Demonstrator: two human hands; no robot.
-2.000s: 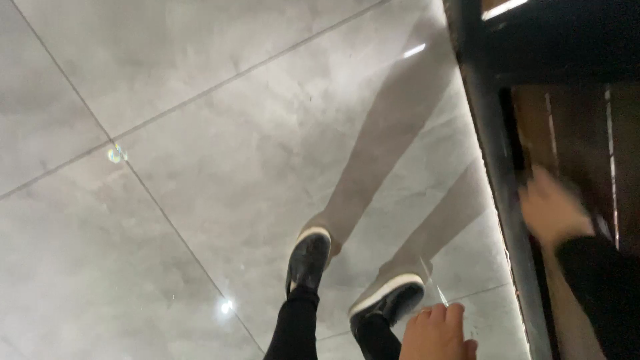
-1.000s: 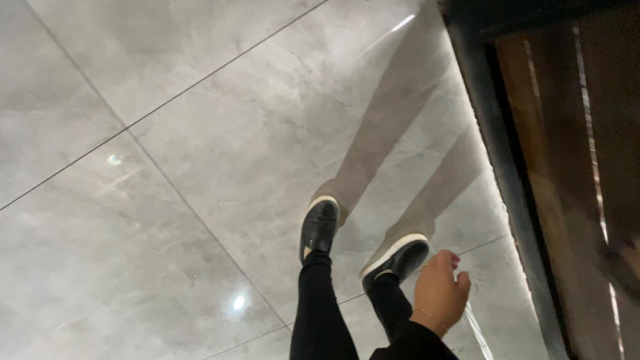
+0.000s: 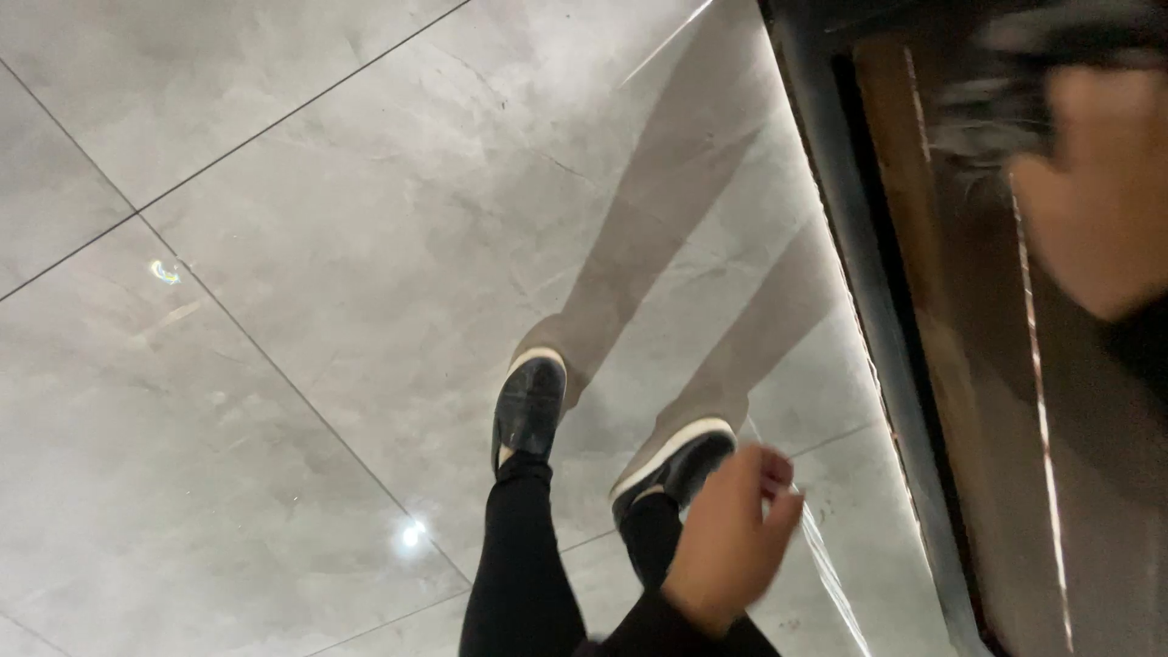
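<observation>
My left hand [image 3: 730,534] is low in the view, above a black shoe with a white sole [image 3: 698,456]. Its fingers are loosely curled, with the thumb apart, and nothing shows between them. My right hand [image 3: 1100,196], blurred by motion, is at the upper right in front of a dark, glossy panel [image 3: 967,365]. At its fingers is a dark item with clear, shiny parts [image 3: 995,109], which it appears to grip; blur hides what this is. The other black shoe [image 3: 531,401] stands flat on the floor.
Large grey glossy tiles [image 3: 319,365] make up the floor, with dark joints and bright light spots. A black frame [image 3: 853,237] edges the dark panel on the right, with a lit line along its base. Leg shadows stretch toward it.
My right hand, near the dark panel two seconds ago and out of clear view one second ago, is back at the upper right with a dark, shiny item. My left hand stays low near the shoe.
</observation>
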